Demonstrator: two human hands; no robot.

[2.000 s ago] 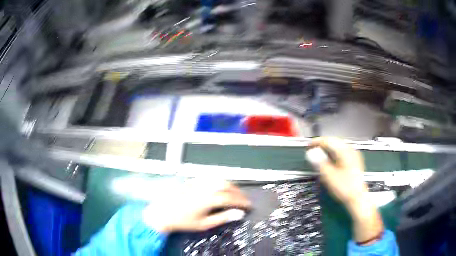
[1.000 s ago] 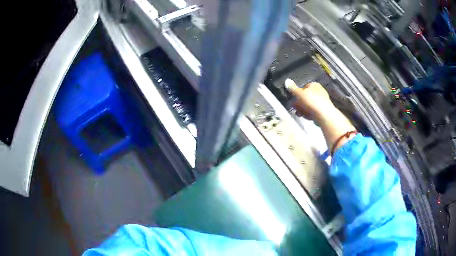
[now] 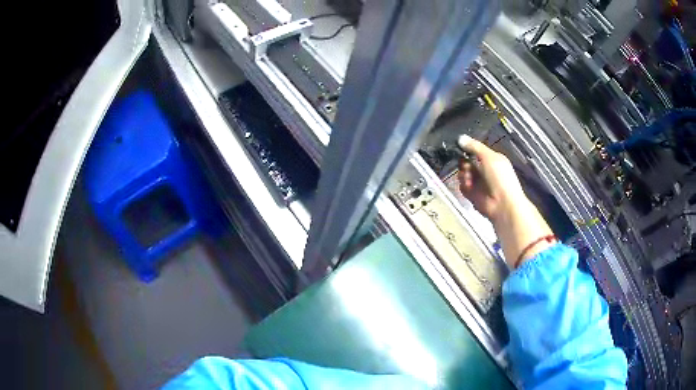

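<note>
My right hand, bare with a white tip on one digit and a red band at the wrist, is over the dark area beyond the conveyor. Its fingers are curled beside a dark block-like thing; whether they hold it is hidden. My left hand is out of the picture; only its blue sleeve shows at the bottom edge. A flat grey metal fixture plate with holes and pins lies along the conveyor, nearer to me than my right hand.
A thick grey upright frame crosses the view left of my right hand. A green tabletop lies at the bottom. A dark tray with small shiny parts is beyond the frame. A blue stool stands on the floor at left.
The view has swung from the work area with both hands to the upright and stool. My left hand has gone out of view. My right hand has lately shifted slightly right and down in the picture.
</note>
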